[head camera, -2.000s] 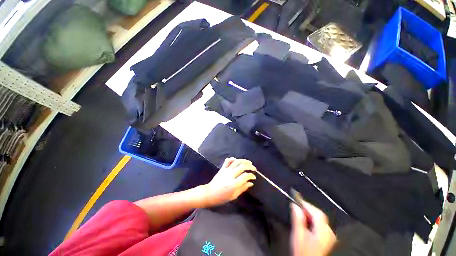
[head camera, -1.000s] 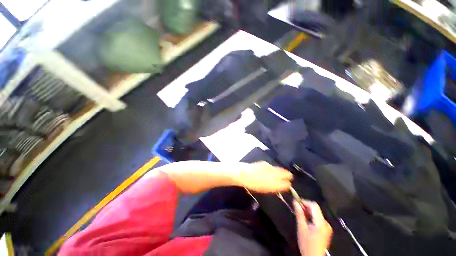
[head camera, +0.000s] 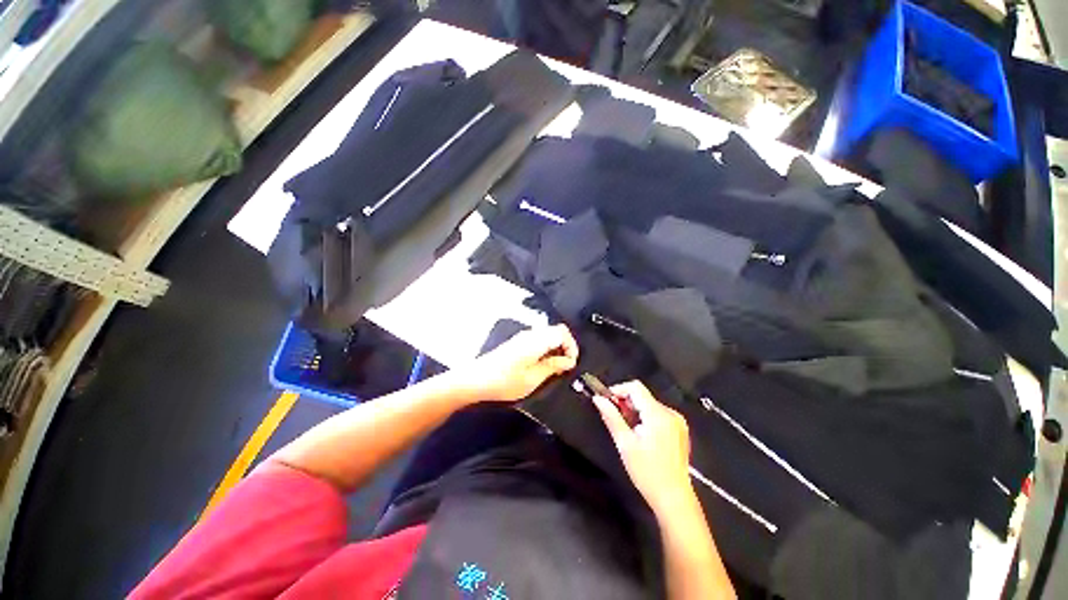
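Note:
A dark zippered panel (head camera: 609, 459) lies at the near table edge against the apron, with a pale zipper line (head camera: 736, 502) running down to the right. My left hand (head camera: 527, 362) has its fingers pinched at the panel's upper left end; the cloth between the fingertips is small. My right hand (head camera: 651, 434) holds thread snips (head camera: 595, 386), with dark reddish handles and tips pointing up left, close to a bright zipper slider (head camera: 577, 383). Whether the blades touch a thread cannot be told.
A messy pile of dark panels (head camera: 808, 316) covers the table's middle and right. Neater layered panels (head camera: 439, 158) lie at the left on the white table (head camera: 264, 219). A blue basket (head camera: 281, 373) is below the left edge; a blue crate (head camera: 873, 106) stands beyond the far right edge.
Both hands have moved up and left from two seconds ago, from along the zipper to its slider end. The view swung away and back. The snips remain in my right hand.

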